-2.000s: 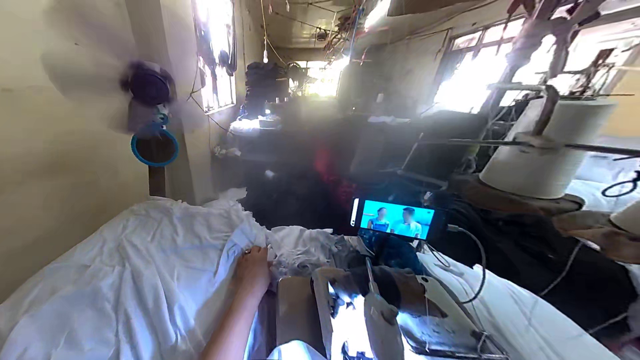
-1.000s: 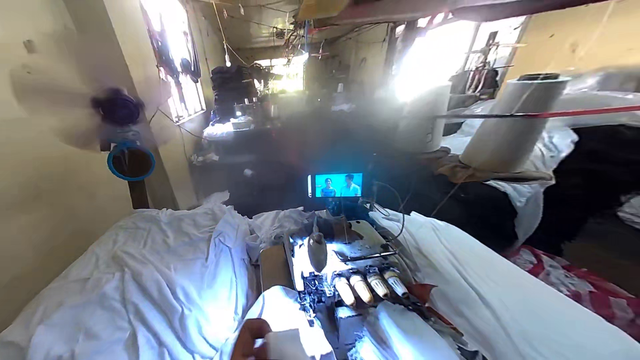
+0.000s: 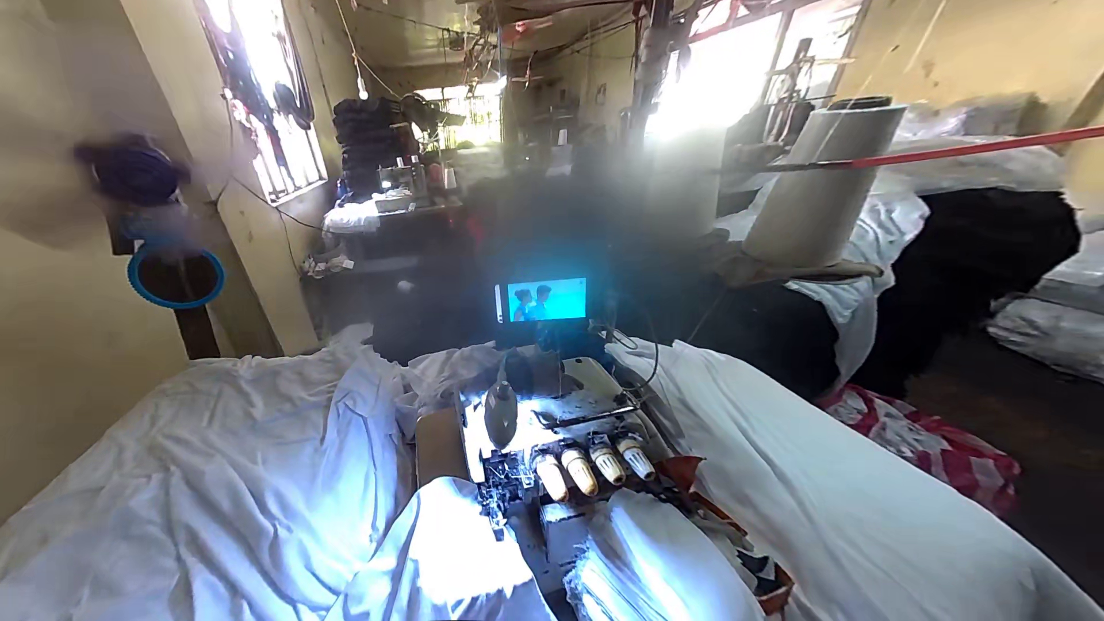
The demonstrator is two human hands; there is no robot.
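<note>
Neither my left hand nor my right hand shows in the head view now. An overlock sewing machine stands in the middle, with several tension knobs along its front. A lamp hangs over its left part and lights the needle area. White fabric lies at the needle area and runs down to the lower edge. A bunch of white pieces lies in front of the knobs.
White cloth is heaped at left and right. A lit phone stands behind the machine. A large thread cone is at right, near a red strip. A blue-rimmed round object sits below a blurred fan at left.
My left hand lay on the cloth left of the machine, then came to the white fabric at the front, and is now out of view. The view has turned to the right.
</note>
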